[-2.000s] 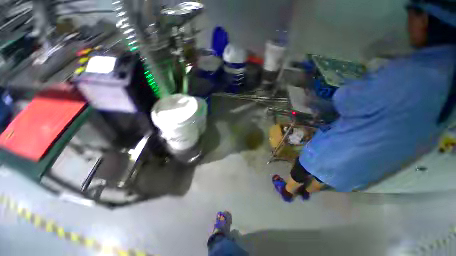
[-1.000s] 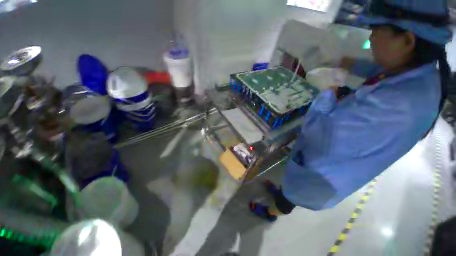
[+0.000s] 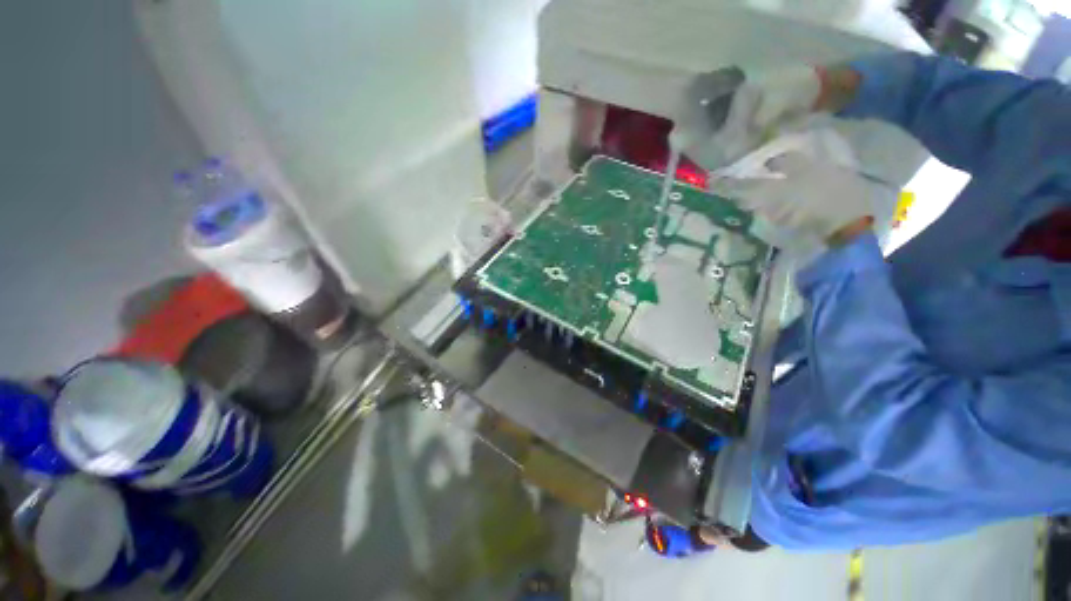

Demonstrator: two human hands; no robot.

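Note:
Neither of my hands is in the picture. Nearest in front of me, a large green circuit board (image 3: pixel 587 235) with pale irregular patches and ring-marked holes lies flat on a dark carrier (image 3: pixel 564 346). Blue support posts (image 3: pixel 513 324) stand under its edge. Another person's white-gloved hands (image 3: pixel 810 194) are above the board's far right side. One of them holds a dark-topped tool with a thin pale shaft (image 3: pixel 665 194) pointing down at the board. The tool's exact kind cannot be told.
The other person in a blue smock (image 3: pixel 916 376) stands at the right. A pale machine (image 3: pixel 634 49) is behind the board. At the left are blue and white buckets (image 3: pixel 118 417), a white tub (image 3: pixel 258 264) and metal rails (image 3: pixel 294 470) near the floor.
The view has swung right and come closer to the board and the other person. The red-topped table and the white bucket at the left have left the picture.

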